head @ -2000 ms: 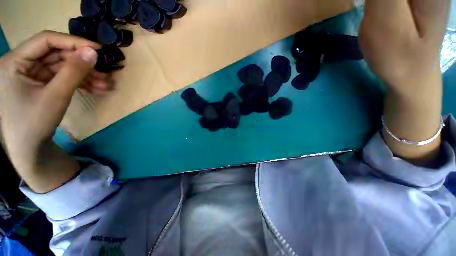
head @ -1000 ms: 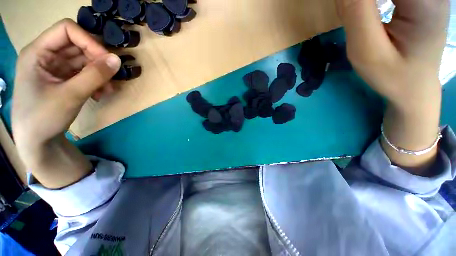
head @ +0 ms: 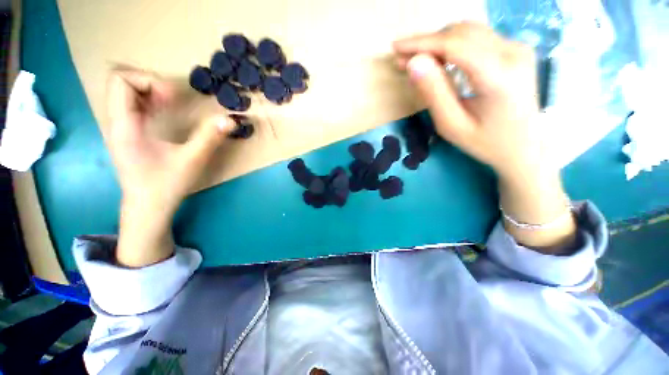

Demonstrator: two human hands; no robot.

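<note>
A cluster of several black knobs lies on the cardboard sheet. One more knob lies just below the cluster, beside my left thumb tip. My left hand is blurred, with thumb and fingers apart; the thumb tip is at or touching that knob. My right hand is over the cardboard's right part, with thumb and index tips close together; whether they pinch something small is unclear. A shiny spot shows between its fingers. Small black pads lie loose on the green surface; more pads are partly behind my right hand.
Crumpled white paper lies at the far left. A shiny clear plastic bag is at the upper right, and crumpled white material is at the right edge. The bench's front edge runs along my jacket.
The view has shifted, showing more of the bench. My left thumb and fingers have spread apart at the lone knob. My right hand is now fully visible, nearer the middle over the cardboard.
</note>
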